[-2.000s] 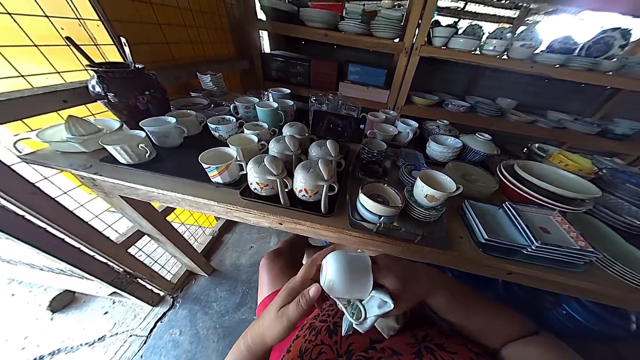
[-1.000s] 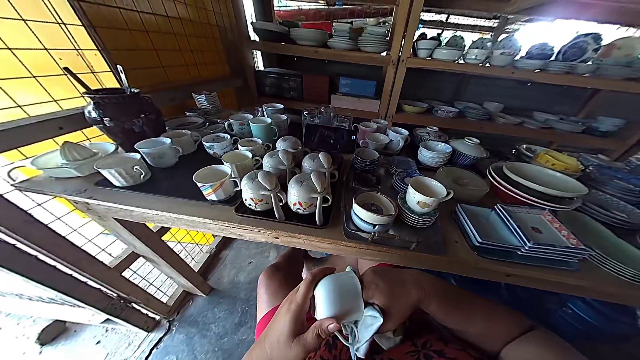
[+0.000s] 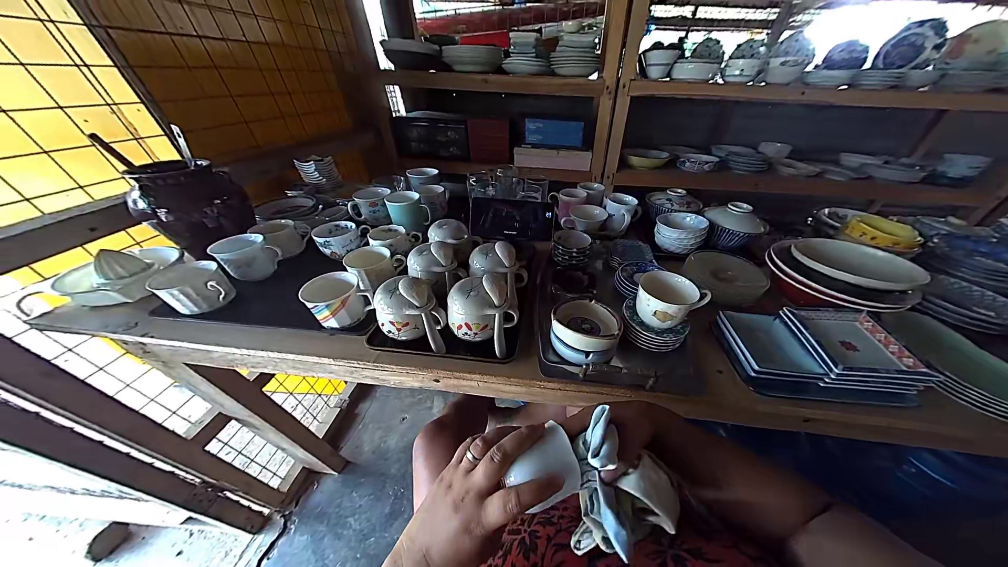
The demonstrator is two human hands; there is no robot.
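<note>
Low in the view, over my lap, a white ceramic cup [image 3: 549, 466] lies tilted in my left hand [image 3: 480, 488], which has a ring and its fingers spread around the cup's side. At the cup's right, my right hand [image 3: 622, 433] grips a crumpled light cloth [image 3: 630, 500], partly hidden by its folds. The cloth touches the cup's right side and hangs down over the patterned red fabric. The side of the cup facing the cloth is hidden.
The wooden table [image 3: 472, 382] edge runs just beyond my hands. On it stand lidded cups with spoons on a dark tray [image 3: 441, 352], a floral cup [image 3: 665, 299] on stacked saucers, rectangular plates [image 3: 850, 346] and a dark jar [image 3: 189, 205]. Shelves [image 3: 787, 94] with dishes rise behind.
The cup has turned in my left hand, whose fingers now lie across its side. More of the cloth shows, bunched up at the cup's right.
</note>
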